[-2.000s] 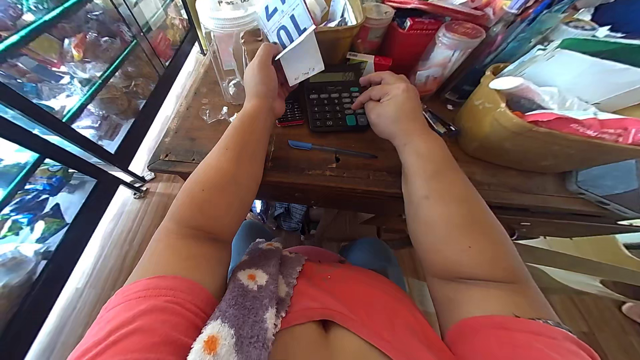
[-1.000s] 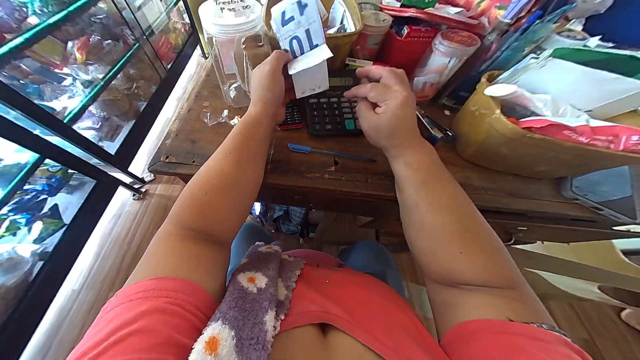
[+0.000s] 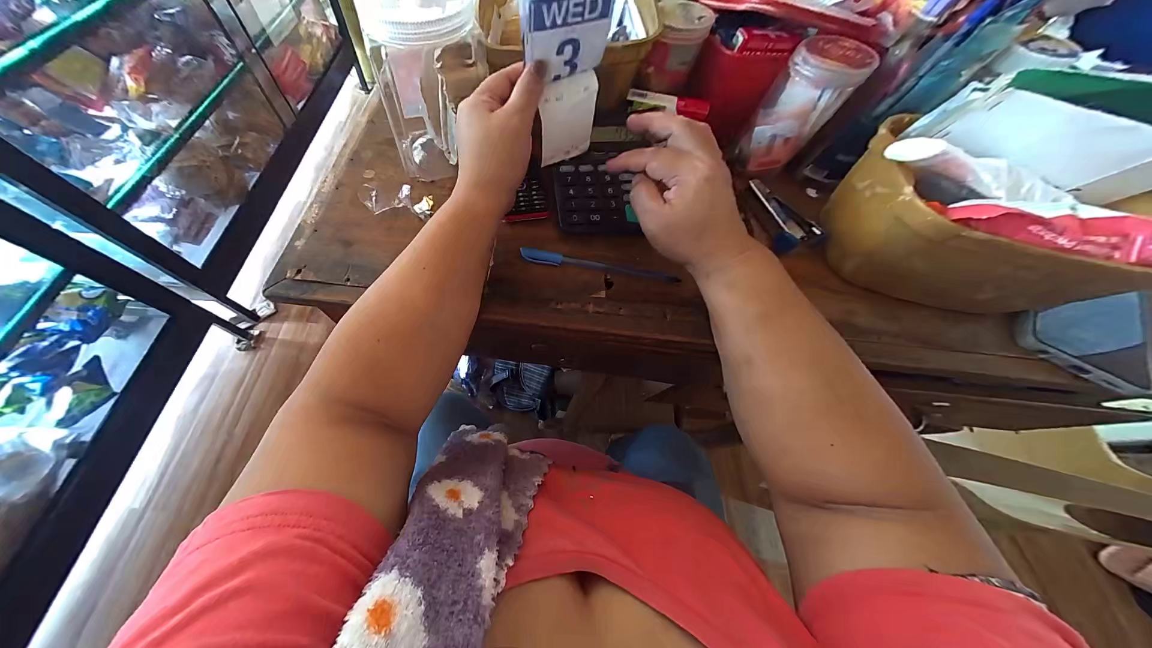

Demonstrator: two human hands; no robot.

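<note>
My left hand [image 3: 500, 121] pinches printed calendar slips [image 3: 567, 45] between thumb and fingers; a white slip [image 3: 567, 117] hangs below them over the top left of a black calculator [image 3: 589, 200]. Over the calculator's right side is my right hand [image 3: 679, 184], holding nothing, its fingers bent and partly spread above the keys; whether a fingertip touches a key is unclear. Partly hidden by my left wrist, a small red-edged keypad device [image 3: 529, 200] lies left of the calculator. A blue capped pen [image 3: 598, 264] rests on the wooden table [image 3: 405, 261] nearer to me.
A clear plastic jar [image 3: 414, 99] stands behind my left hand. Red containers [image 3: 733, 81] and a lidded clear jar [image 3: 810, 103] are at the back. A large yellow-brown tub [image 3: 945, 243] holds packets and papers at right, beside a grey case [image 3: 1093, 333]. Glass shelving [image 3: 117, 135] borders the left.
The slips in my left hand have flipped, showing a different printed face. My right hand was lower on the calculator's keys two seconds ago, then lifted with its fingers curled; now they reach out over the keys.
</note>
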